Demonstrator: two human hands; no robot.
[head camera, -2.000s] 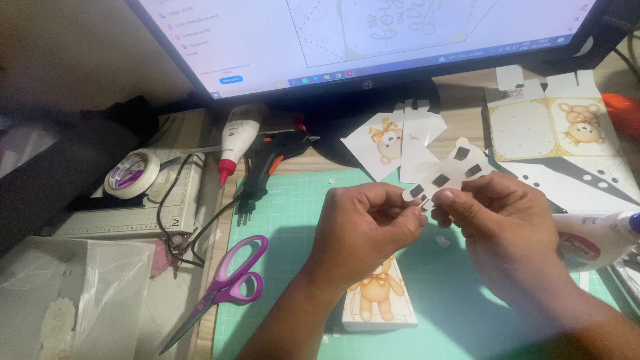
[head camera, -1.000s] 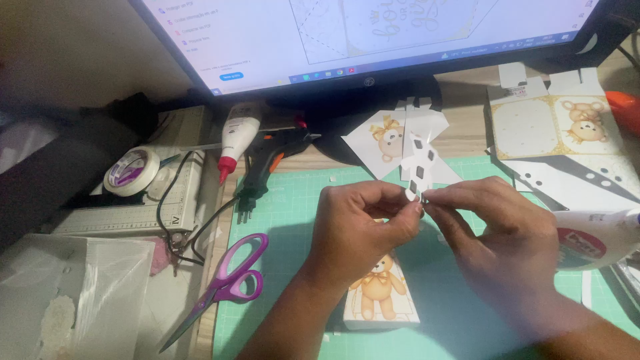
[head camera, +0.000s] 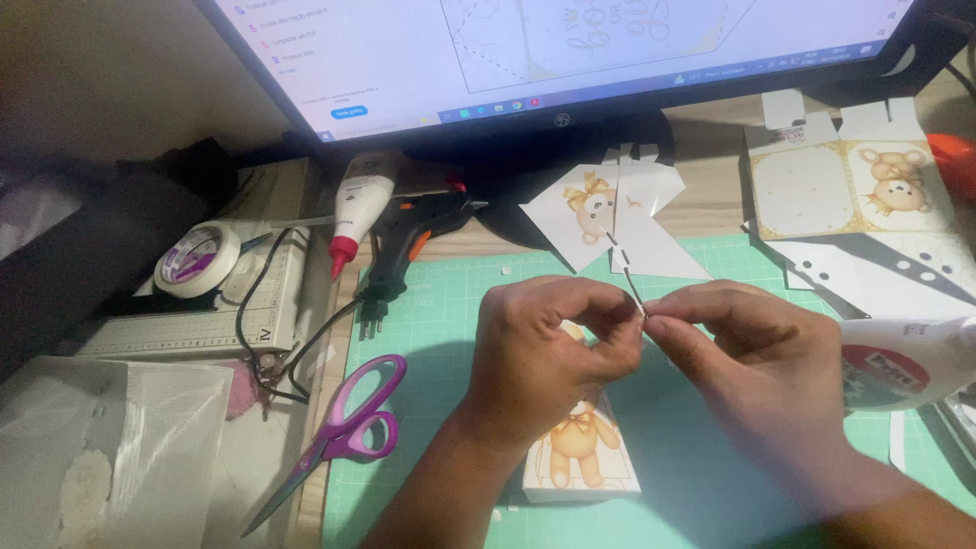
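Observation:
A small white paper strip with dark squares (head camera: 627, 263) is seen almost edge-on, pinched at its lower end between both hands. My left hand (head camera: 560, 351) grips it with thumb and forefinger. The fingertips of my right hand (head camera: 751, 354) meet that same end from the other side. Below my left hand, a small box printed with a teddy bear (head camera: 576, 450) lies on the green cutting mat (head camera: 435, 381), partly hidden by the hand. Behind the strip are white paper cut-outs with a bear's head (head camera: 579, 206).
Purple-handled scissors (head camera: 358, 419), a black glue gun (head camera: 404, 236), a red-tipped glue bottle (head camera: 364, 191) and a tape roll (head camera: 197, 259) sit left. On the right are a glue bottle (head camera: 892, 366) and printed bear card pieces (head camera: 808, 191). A monitor (head camera: 381, 61) stands behind.
The paper strip has turned from showing its flat face with dark squares to nearly edge-on. My right hand's fingers have moved from the strip's right part to its lower end, beside my left fingertips.

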